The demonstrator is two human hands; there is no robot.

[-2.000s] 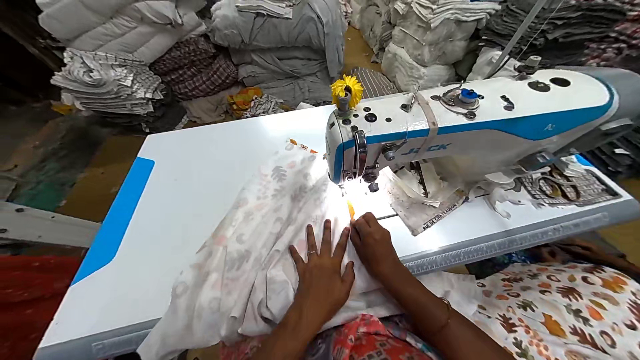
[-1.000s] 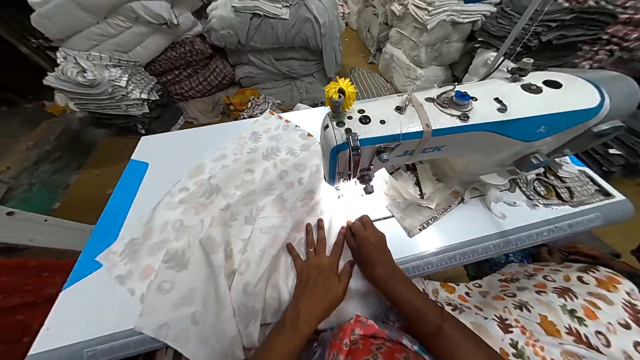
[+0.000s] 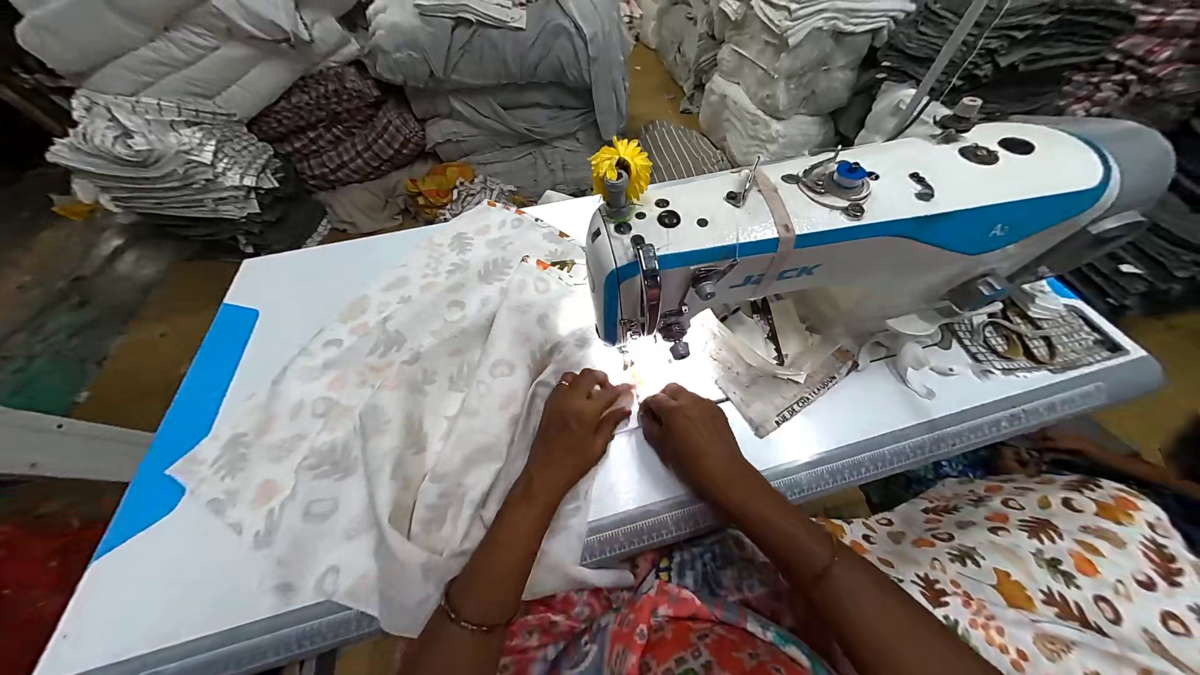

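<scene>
A white and blue Jack sewing machine [image 3: 872,225] stands on the white table, its lamp lighting the needle area [image 3: 626,352]. Thin white leaf-print fabric [image 3: 375,403], pale side up, spreads left of the needle and hangs over the front edge. Just in front of the presser foot, my left hand [image 3: 577,422] pinches the fabric's edge, fingers bent. Close beside it on the right, my right hand [image 3: 689,431] has its fingers curled near the same edge; glare and the fingers hide what is between them.
Fabric scraps [image 3: 778,375] lie under the machine arm. Scissors [image 3: 1017,337] rest on checked cloth at the right. A ruler strip [image 3: 844,478] runs along the table's front edge. More leaf-print fabric [image 3: 1050,562] lies at lower right. Stacked cloth [image 3: 178,169] stands behind.
My left hand has gone from lying flat with spread fingers to bent, pinching fingers nearer the needle. My right hand has shifted slightly away from it. The fabric has spread out over the table's left part.
</scene>
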